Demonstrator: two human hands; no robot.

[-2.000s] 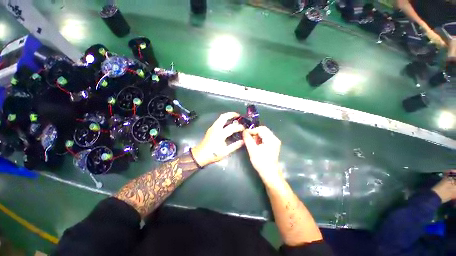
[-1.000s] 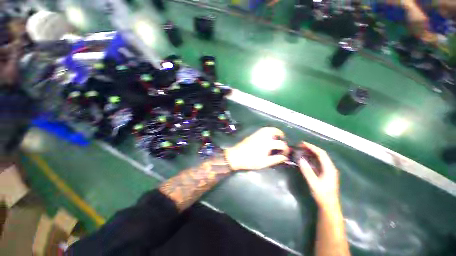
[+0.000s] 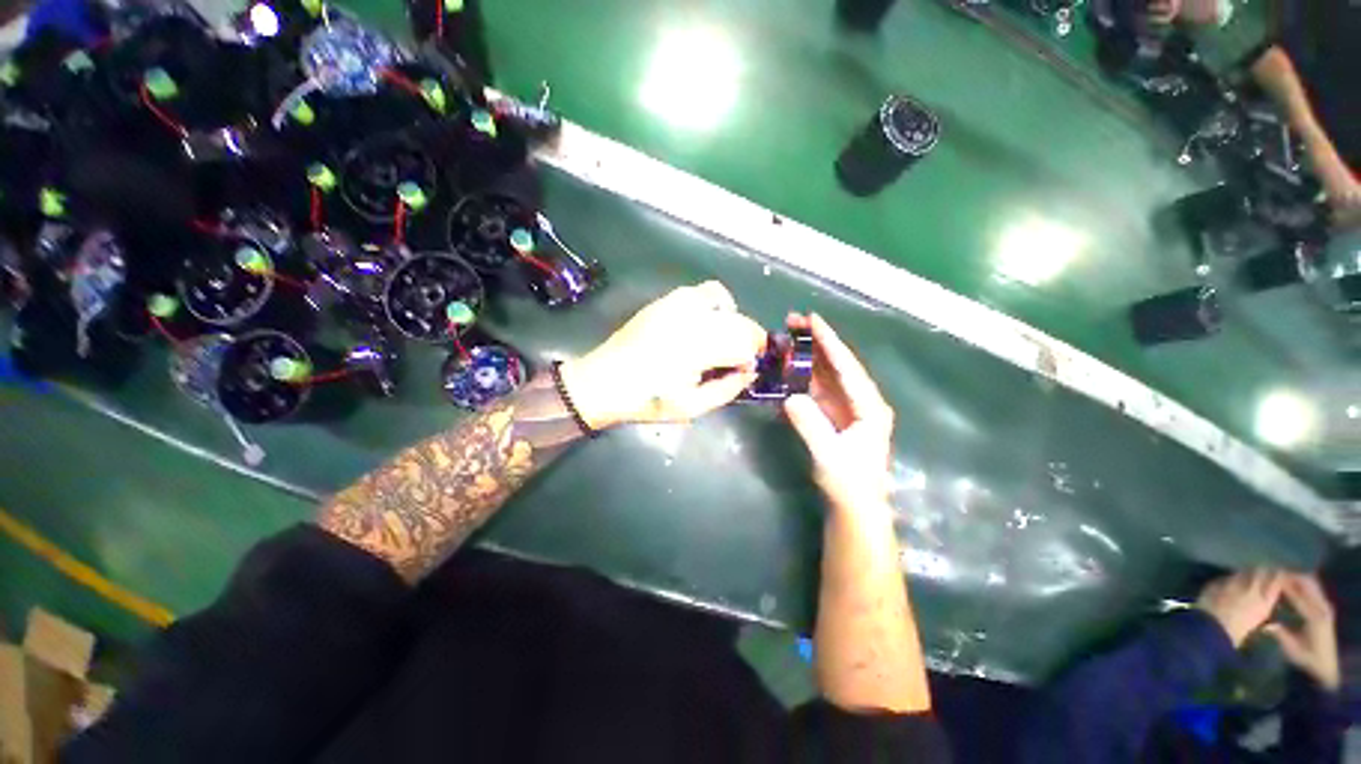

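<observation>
My left hand (image 3: 664, 363) and my right hand (image 3: 845, 418) meet above the mat in the middle. Between them is a small black part (image 3: 781, 366) with a ring-like edge and a hint of red. My left fingers close on its left side. My right thumb and fingers hold its right side. My fingers hide much of it. At the left lies a pile of wired sub-assemblies: black round housing parts (image 3: 433, 296) with spoked insides, green-tipped parts (image 3: 461, 312) and red wires. A round circuit board (image 3: 482, 376) lies at the pile's near edge.
A pale metal strip (image 3: 925, 294) divides the dark green mat (image 3: 657, 508) from the green line surface. A black cylindrical housing (image 3: 888, 145) stands beyond it, with another (image 3: 1178, 315) at right. Another person's hands (image 3: 1261, 612) are at lower right. Cardboard (image 3: 57, 652) is at lower left.
The view has swung back left and down, and is sharper. My hands still hold the black part between them; my right hand is now more open around its right side.
</observation>
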